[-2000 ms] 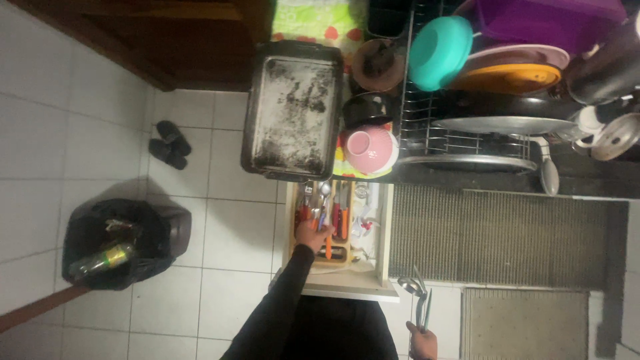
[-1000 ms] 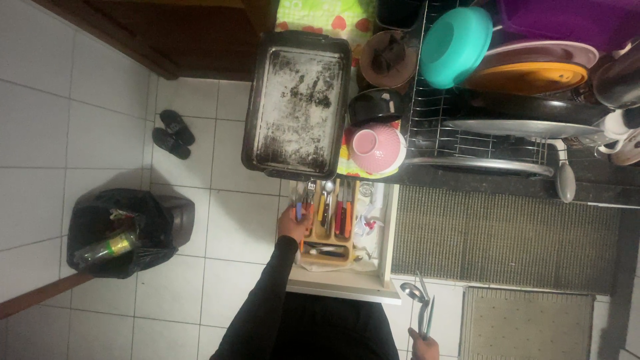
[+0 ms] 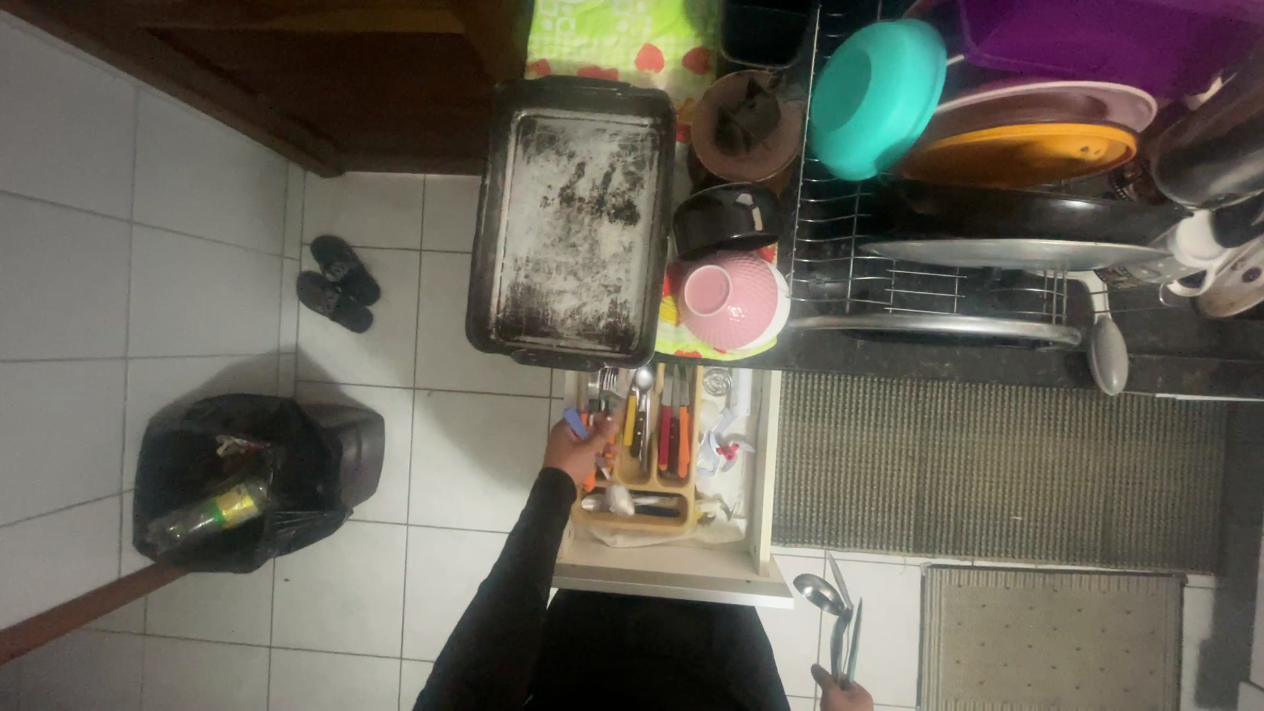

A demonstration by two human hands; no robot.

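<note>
An open drawer (image 3: 671,563) holds a tan cutlery tray (image 3: 649,484) with forks, spoons and knives with red, orange and yellow handles. My left hand (image 3: 583,444) is over the tray's left compartment, at the forks; a blue-handled utensil (image 3: 575,423) shows at its fingers, and whether it is gripped is hard to tell. My right hand (image 3: 842,691), low and to the right of the drawer, is closed around several metal utensils, among them a ladle (image 3: 820,592). Loose small items lie in the drawer to the tray's right, and spoons lie in its front compartment.
Above the drawer a worn baking pan (image 3: 583,232) overhangs the counter edge, beside a pink bowl (image 3: 731,301) and a black pot (image 3: 726,219). A wire dish rack (image 3: 839,217) holds plates and a turquoise bowl (image 3: 877,99). On the floor are a bin (image 3: 360,454), slippers (image 3: 339,281) and mats (image 3: 997,464).
My left hand has moved from the tray's front middle to its left compartment. The right hand keeps hold of its metal utensils beside the drawer.
</note>
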